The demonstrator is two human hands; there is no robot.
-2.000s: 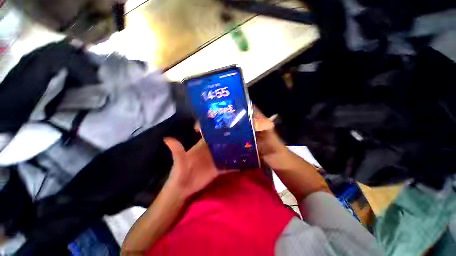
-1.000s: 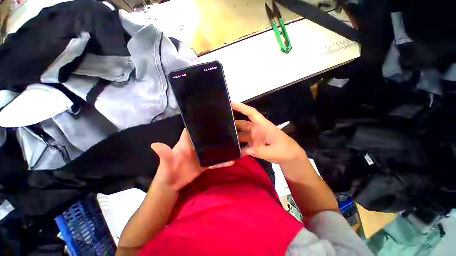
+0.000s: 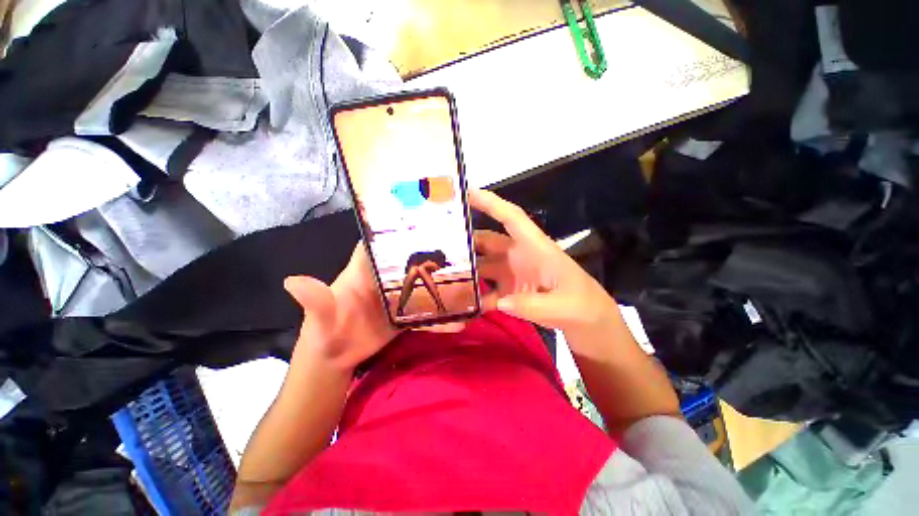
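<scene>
A smartphone point(image 3: 413, 212) with a lit, bright screen is held upright above my lap, in the middle of the view. My left hand point(image 3: 348, 317) supports it from behind and below at its left side, the thumb sticking out to the left, off the phone. My right hand point(image 3: 549, 277) is at the phone's lower right side, its fingertips at the edge and partly behind it. The black and grey garment point(image 3: 257, 166) lies to the left, with a white stiff oval piece point(image 3: 71, 181) on it.
Green thread snips point(image 3: 587, 45) lie on the pale table point(image 3: 564, 111) beyond the phone, near a black strap point(image 3: 695, 25). Heaps of black pieces point(image 3: 776, 272) are at the right. A blue plastic crate point(image 3: 171, 443) is at the lower left. A red apron point(image 3: 453, 423) covers my lap.
The phone screen has gone from a lock screen showing the time, to dark, to a bright picture with coloured shapes. The view has shifted slightly. Both hands stay at the phone.
</scene>
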